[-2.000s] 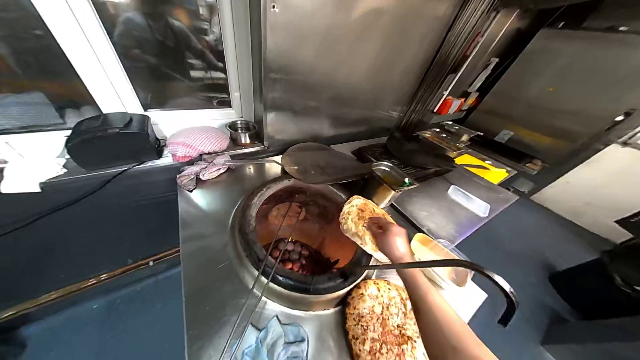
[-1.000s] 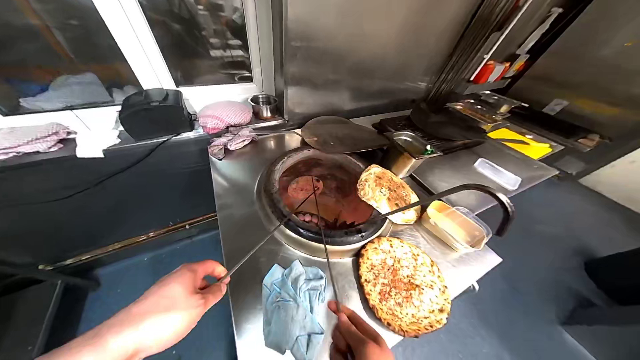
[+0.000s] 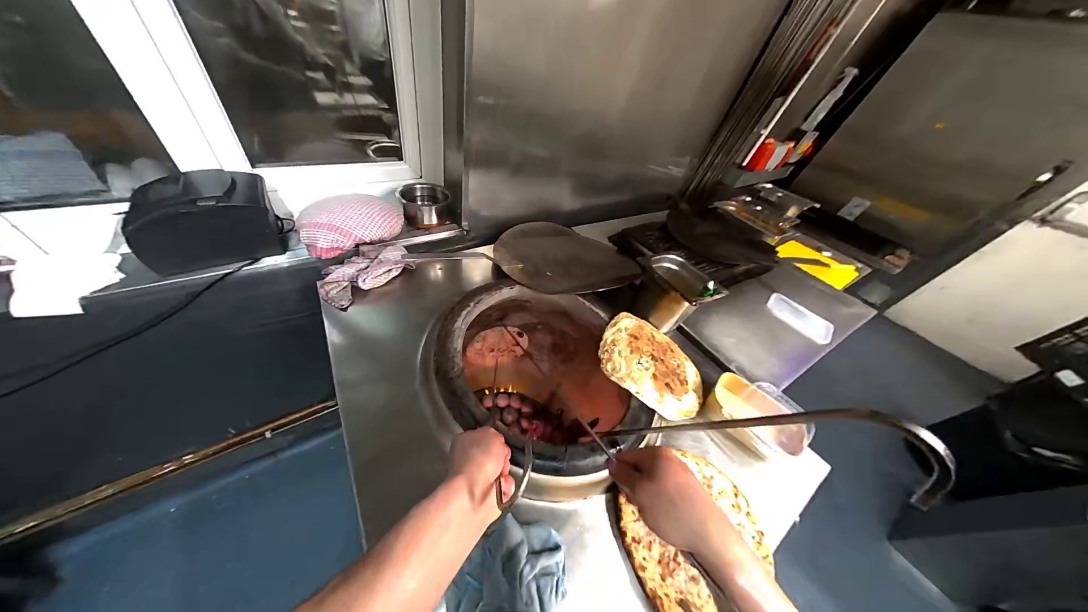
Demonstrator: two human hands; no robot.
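Observation:
My left hand (image 3: 483,466) grips a thin metal rod (image 3: 525,476) with a looped handle, at the near rim of the round tandoor oven (image 3: 449,374). At the right of that rim my right hand (image 3: 667,493) is closed on a second metal rod (image 3: 595,438). Both rods reach down into the oven, toward a round flatbread (image 3: 495,347) on its inner wall; whether they touch it I cannot tell. Glowing coals (image 3: 518,412) lie at the bottom. One baked flatbread (image 3: 650,365) leans by the right rim. A larger one (image 3: 663,544) lies partly under my right forearm.
A hooked metal bar (image 3: 816,416) sticks out rightward over the rim. Behind the oven lies a flat round peel (image 3: 561,257), with a steel container (image 3: 671,293) beside it. A blue cloth (image 3: 514,565) is near my left forearm. A plastic tub (image 3: 761,416) stands at the right.
My left hand has come in from the left to the oven's near rim, and both hands have moved forward with the rods. Two seconds ago my right hand was on the leaning flatbread.

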